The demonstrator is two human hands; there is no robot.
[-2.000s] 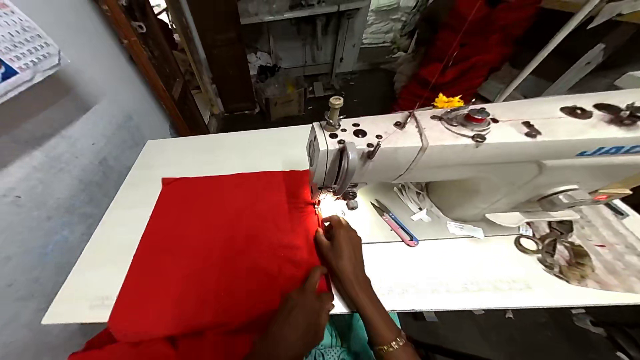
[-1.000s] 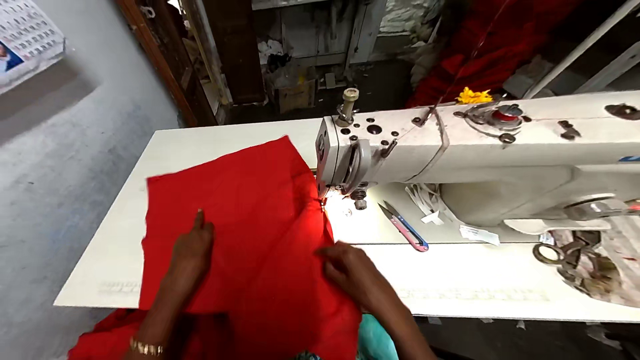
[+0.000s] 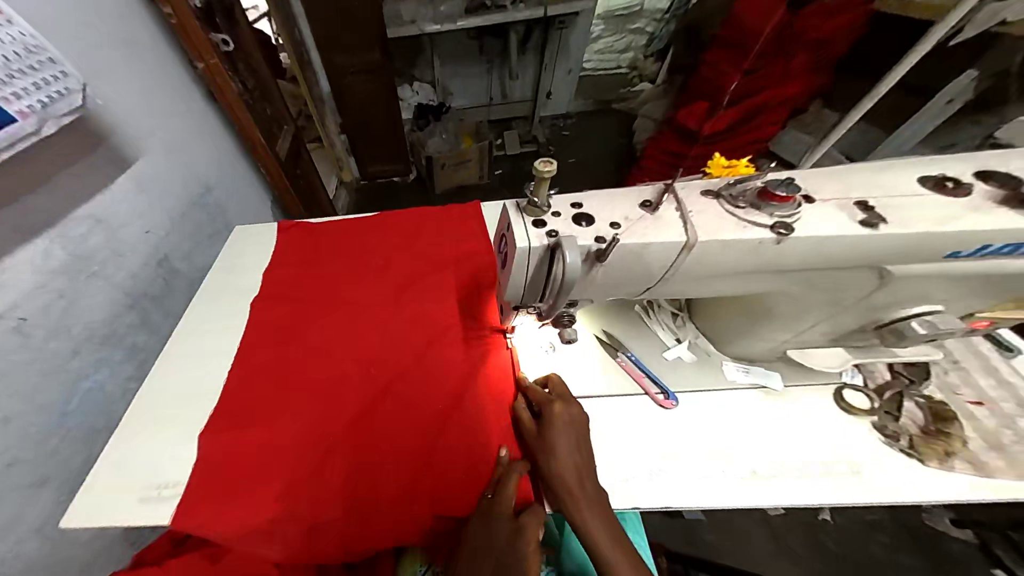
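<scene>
Red fabric (image 3: 360,360) lies spread over the left part of the white sewing table, its right edge under the presser foot (image 3: 510,334) of a sewing machine (image 3: 624,232). My right hand (image 3: 556,436) pinches that edge just in front of the foot, thumb and forefinger closed on it. Lower down, my left hand (image 3: 500,520) holds the same edge, its fingers bent over the cloth. A lamp lights the needle area. Thread snips (image 3: 638,370) with blue and pink handles lie on the machine bed right of the needle.
Scissors (image 3: 888,408) lie on the table at the right, near white tags (image 3: 752,374). A wall (image 3: 160,240) runs along the left. Red cloth (image 3: 744,88) hangs behind the machine, with a cardboard box (image 3: 460,164) on the floor beyond. The table's front edge (image 3: 800,502) crosses below.
My left hand has left the middle of the fabric and come to its right edge, close to my right hand. The fabric, skewed one second ago, now lies straighter along the foot.
</scene>
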